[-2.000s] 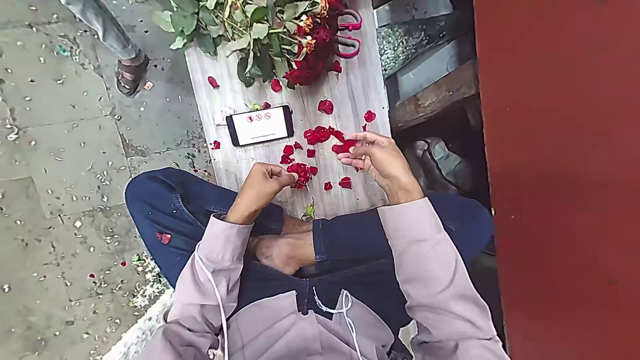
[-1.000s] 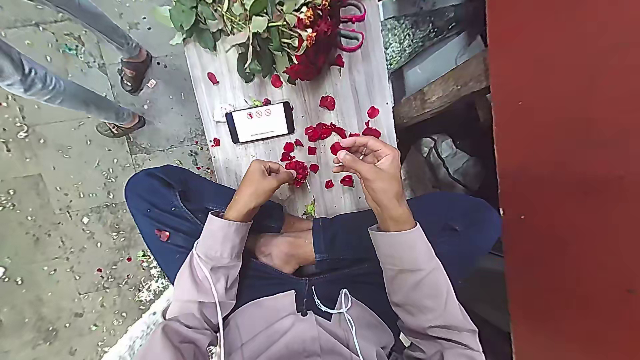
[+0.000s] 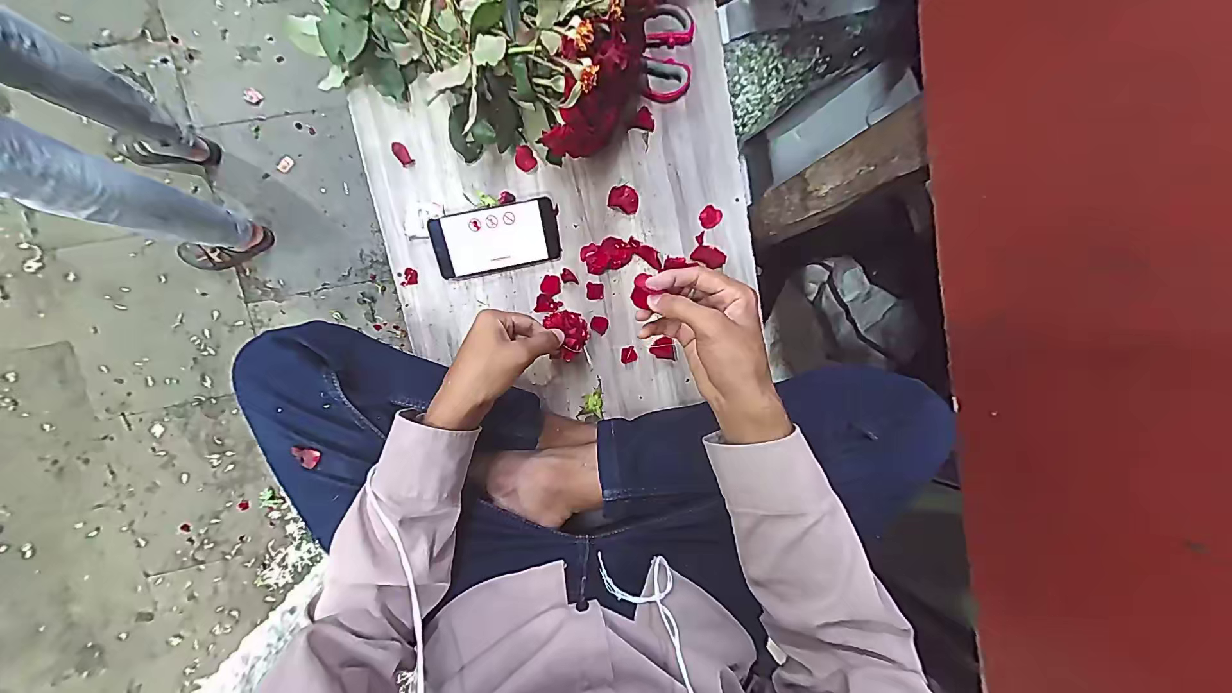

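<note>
My left hand (image 3: 500, 356) pinches a small cluster of red rose petals (image 3: 568, 333) between thumb and fingers. To its right, my right hand (image 3: 707, 322) holds one red petal (image 3: 642, 292) between thumb and fingertips. Loose red petals (image 3: 611, 255) lie scattered on the pale wood-grain board just beyond both hands. A green flower remnant (image 3: 592, 402) rests near my folded legs. At the far end of the board lies a bunch of red roses (image 3: 592, 106) with green leaves, beside the pink handles of scissors (image 3: 666, 53).
A smartphone (image 3: 496, 239) with a lit screen lies on the board (image 3: 385, 207), beyond my left hand. Someone in jeans (image 3: 125, 192) stands on the littered paved floor (image 3: 192, 433) at left. A wooden beam (image 3: 842, 173) and a large red surface (image 3: 1078, 337) are at right.
The other person's legs have come further into view at the left. My right hand, over the board, has opened slightly away from the petals and back with a petal in its fingertips.
</note>
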